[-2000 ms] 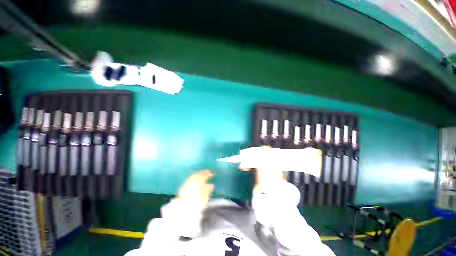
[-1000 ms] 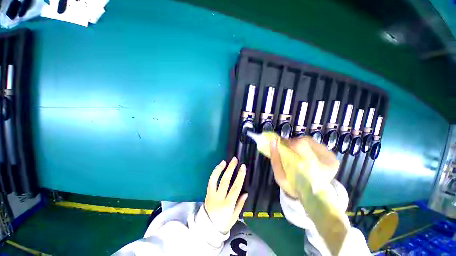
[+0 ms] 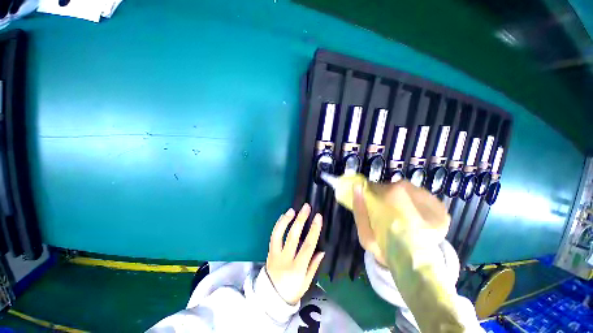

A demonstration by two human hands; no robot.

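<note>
A black slotted parts tray (image 3: 416, 81) holds several black tubular handles with silver tube ends and copper collars. My right hand (image 3: 413, 211) is closed around a long yellowish dispensing bag (image 3: 409, 260). Its white nozzle tip (image 3: 329, 179) points at the lower part of the oval recess (image 3: 324, 165) on the leftmost handle; whether it touches cannot be told. My left hand (image 3: 294, 253) lies with fingers spread at the tray's lower left edge, holding nothing. The bag and right hand hide the lower parts of several handles.
Another black tray (image 3: 23, 149) is cut off at the left edge. White cards (image 3: 81, 8) with black ovals lie at the top left of the teal bench (image 3: 162, 195). A round yellow stool (image 3: 495, 291) and blue bins (image 3: 553, 309) are at the lower right.
Since two seconds ago, the view has moved closer to the right tray, and the nozzle has come to the leftmost handle. My left hand has come to the tray's edge. The last second shows little hand movement.
</note>
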